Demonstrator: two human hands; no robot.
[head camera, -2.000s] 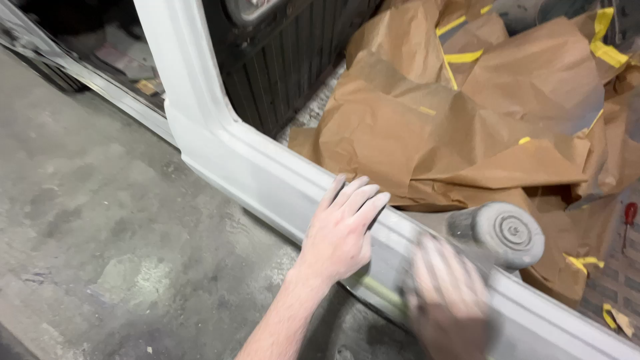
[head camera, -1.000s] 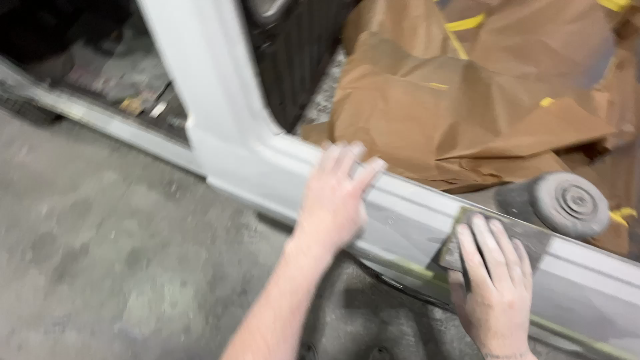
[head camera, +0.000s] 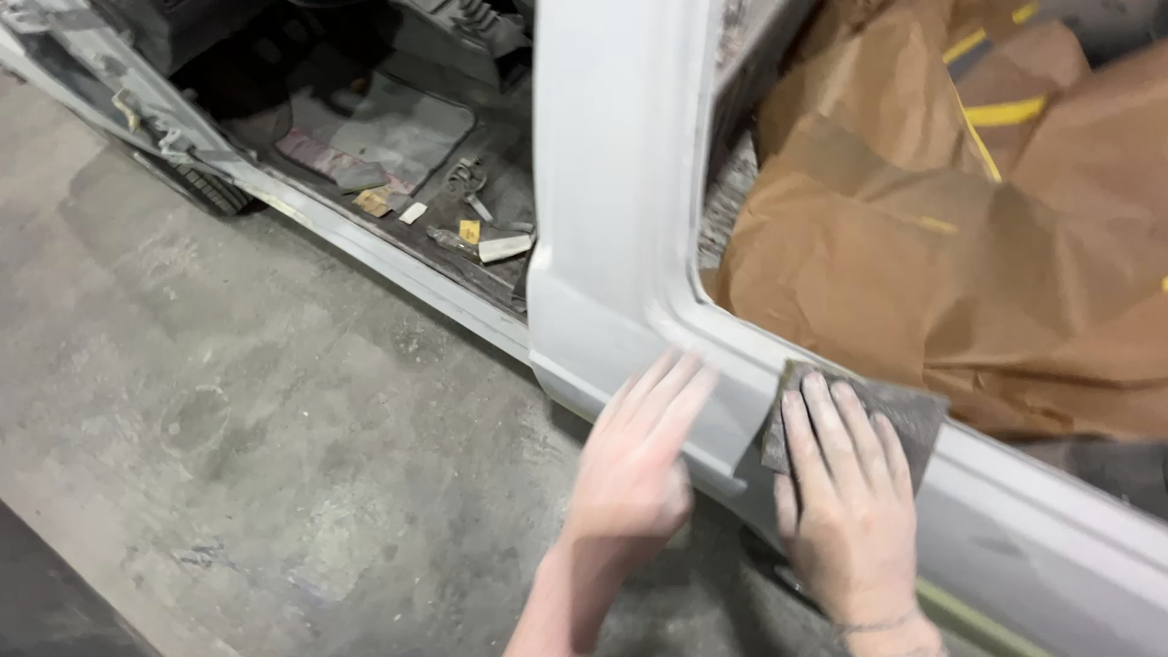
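A grey, dusty abrasive pad (head camera: 912, 415) lies on the light grey rocker panel (head camera: 1031, 511) of a vehicle body. My right hand (head camera: 853, 484) rests flat over it, fingers pointing up the frame and pressing it to the sill. To the left, my left hand (head camera: 639, 447) is blurred, with nothing in it; its fingers are extended near the base of the door pillar (head camera: 620, 182). Whether its fingertips touch the panel is unclear. The palms of both hands are hidden.
Brown masking paper (head camera: 849, 246) with yellow tape fills the door opening at right. Past the pillar, the cabin floor (head camera: 502, 182) holds scraps and small metal parts. A tire (head camera: 210, 187) shows at upper left, and concrete floor (head camera: 274, 438) runs beside the sill.
The view has swung left along the vehicle. My right hand and the pad have moved left along the sill, closer to the pillar. My left hand is also closer to the pillar's base.
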